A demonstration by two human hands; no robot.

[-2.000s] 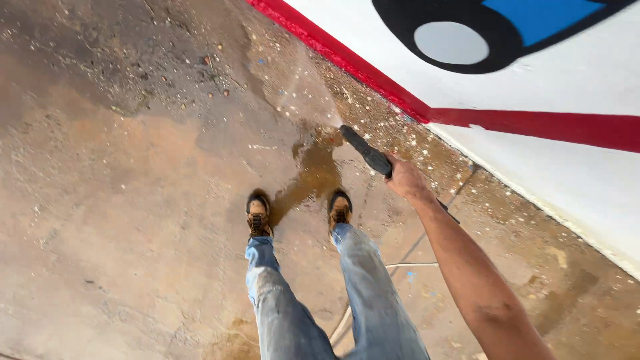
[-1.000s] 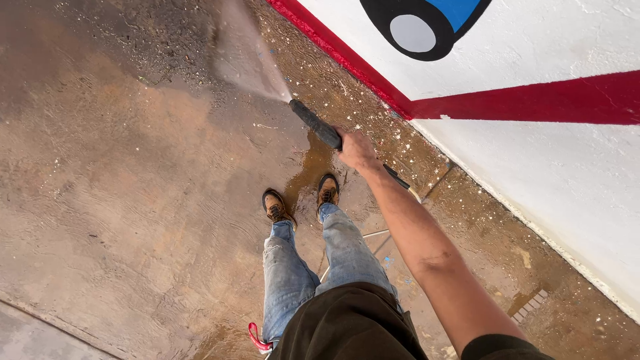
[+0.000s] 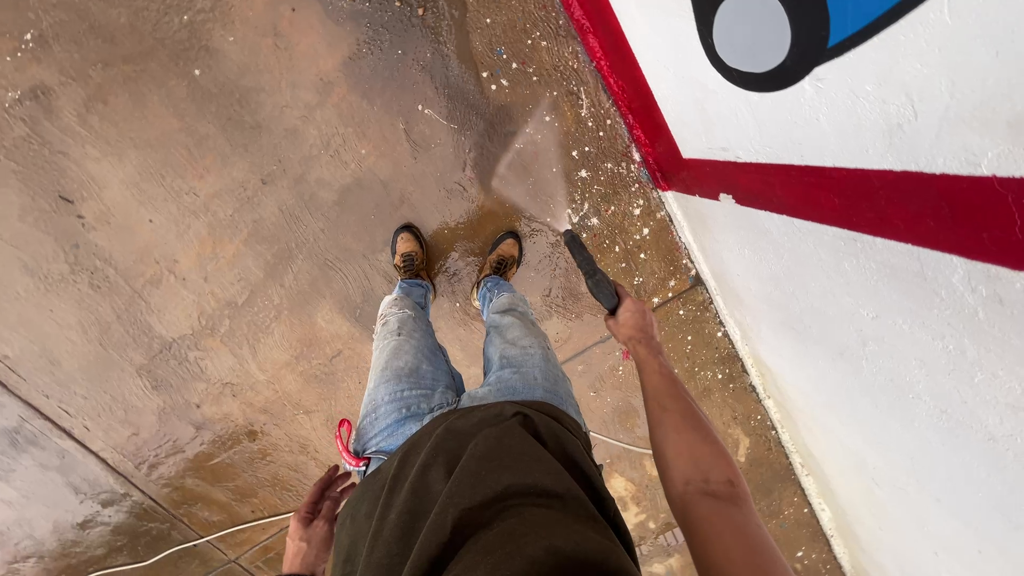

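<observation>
My right hand [image 3: 633, 320] is closed around the grip of a black pressure washer gun [image 3: 590, 270], right of my legs. From its tip a fan of water spray [image 3: 534, 170] spreads up and to the left over the wet concrete floor [image 3: 240, 240], beside white paint specks. At the lower left, my left hand [image 3: 317, 516] hangs by my hip with fingers apart, holding nothing. Just above it a red strap [image 3: 347, 445] sticks out at the side of my jeans.
A white wall [image 3: 880, 360] with a red painted band [image 3: 848, 196] and a black and blue painted shape runs along the right. My tan work boots [image 3: 410, 254] stand on the wet floor. A thin white hose or cable [image 3: 196, 542] lies at the lower left.
The spray now falls nearer the wall's foot and my boots than one second ago. My left hand has come into view at the lower left. My right hand still grips the gun.
</observation>
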